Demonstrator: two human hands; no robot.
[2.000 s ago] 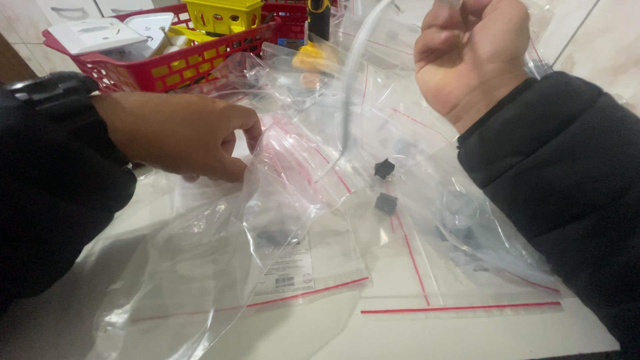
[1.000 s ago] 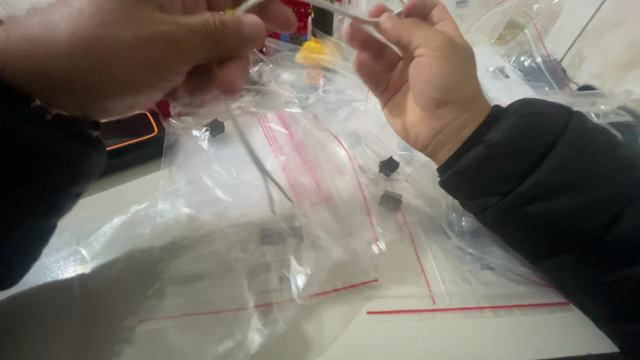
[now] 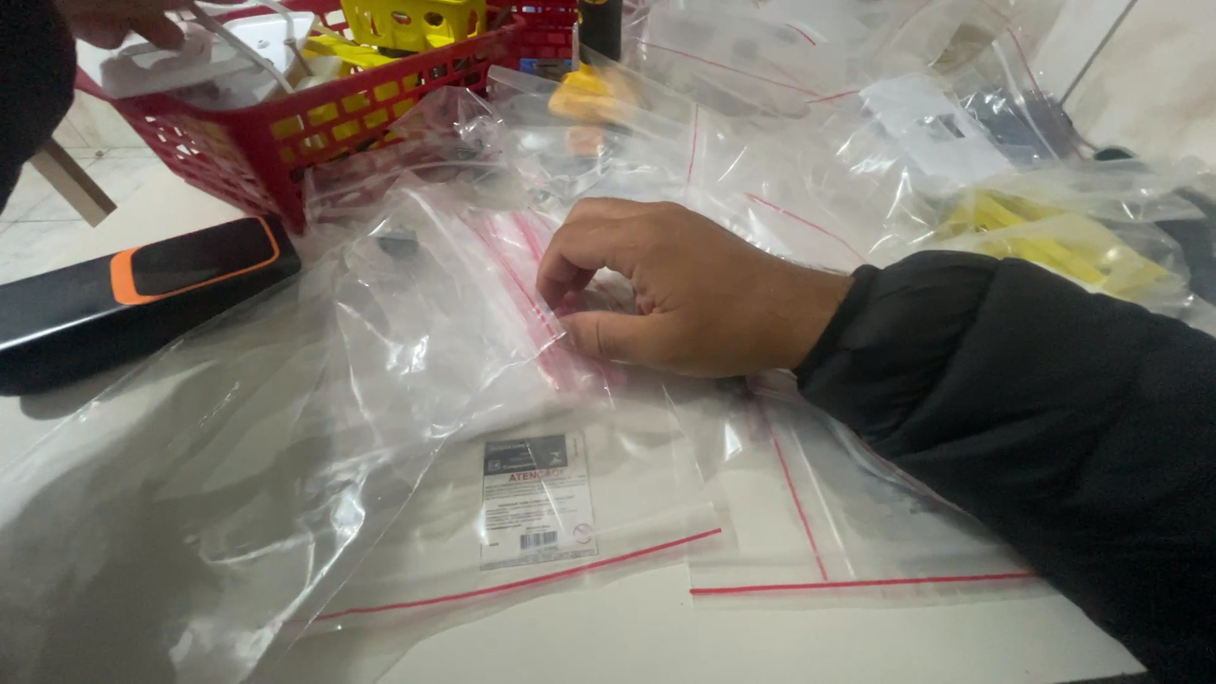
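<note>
My right hand (image 3: 665, 285) lies over the clear zip bags in the middle, its thumb and fingertips at the red-striped edges of a stack of bags (image 3: 532, 275). Whether it pinches the plastic is hard to tell. At the top left corner, my left hand (image 3: 123, 21) is partly cut off by the frame, above a red plastic basket (image 3: 256, 142). Light-coloured cord or strip (image 3: 242, 47) hangs by its fingers over the basket; the grip itself is hidden. A large clear bag (image 3: 285, 408) spreads across the left and centre, over a printed label (image 3: 538, 494).
A black case-like object with an orange-edged panel (image 3: 199, 261) lies at the left. The basket holds a yellow basket (image 3: 413, 21) and white parts. Behind the bags stands a black and yellow tool (image 3: 598, 57). Bagged yellow parts (image 3: 1064, 237) lie at the right.
My left hand has moved from the upper middle to the basket at the top left. My right hand has come down from the raised strip onto the bags.
</note>
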